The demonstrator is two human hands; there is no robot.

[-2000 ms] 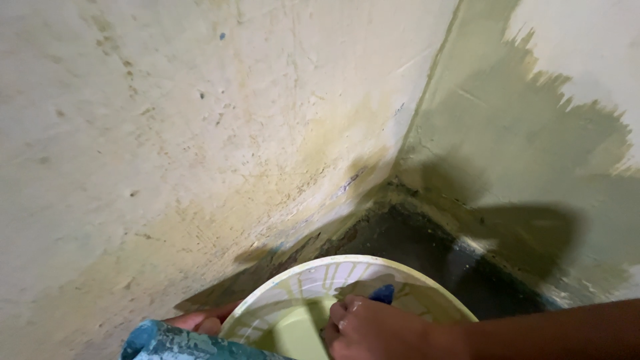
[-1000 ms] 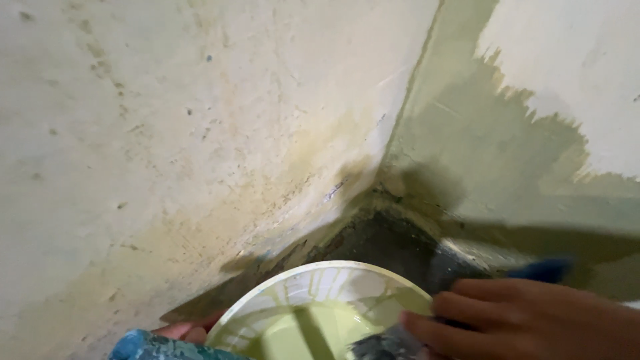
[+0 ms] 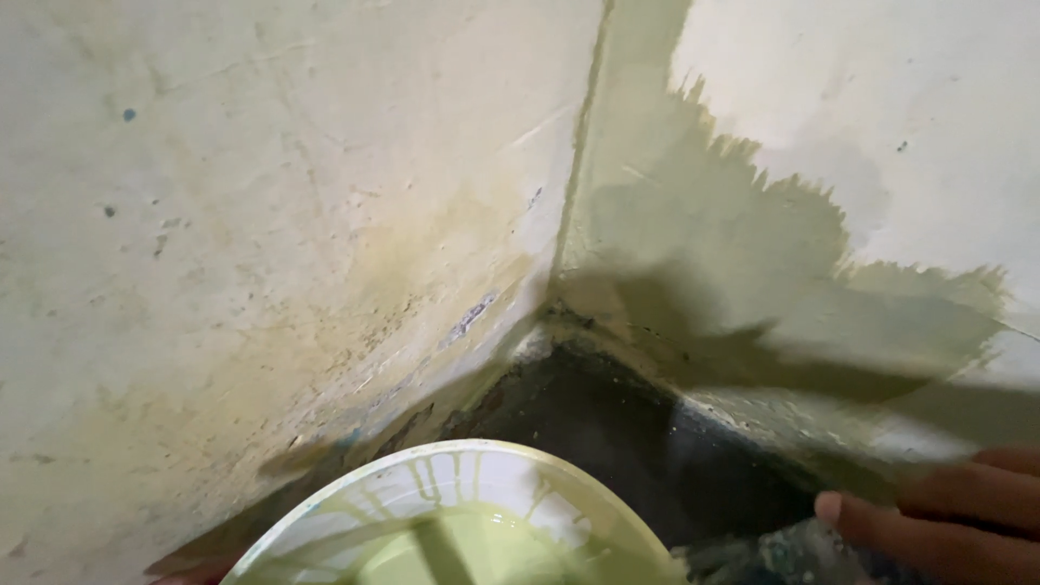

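Observation:
A white plastic bucket [image 3: 474, 446] with pale green paint [image 3: 487, 544] in it stands at the bottom centre, with drips down its inner wall. My right hand [image 3: 942, 512] is at the lower right edge, cut off by the frame. Its fingers are on a paint-crusted paintbrush [image 3: 796, 552], which lies low beside the right side of the bucket; its bristles and handle are hidden. Only a sliver of my left hand [image 3: 195, 571] shows at the bucket's left side, and its grip is hidden.
Two walls meet in a corner behind the bucket. The left wall [image 3: 284, 203] is stained and chipped; the right wall [image 3: 731, 219] bears green paint with a ragged edge below a whitish part. Dark floor [image 3: 601, 431] lies between them, and shadows fall across the right wall.
My right hand has moved from over the bucket to the right with the paintbrush. The blue, paint-crusted thing at the lower left has left the view.

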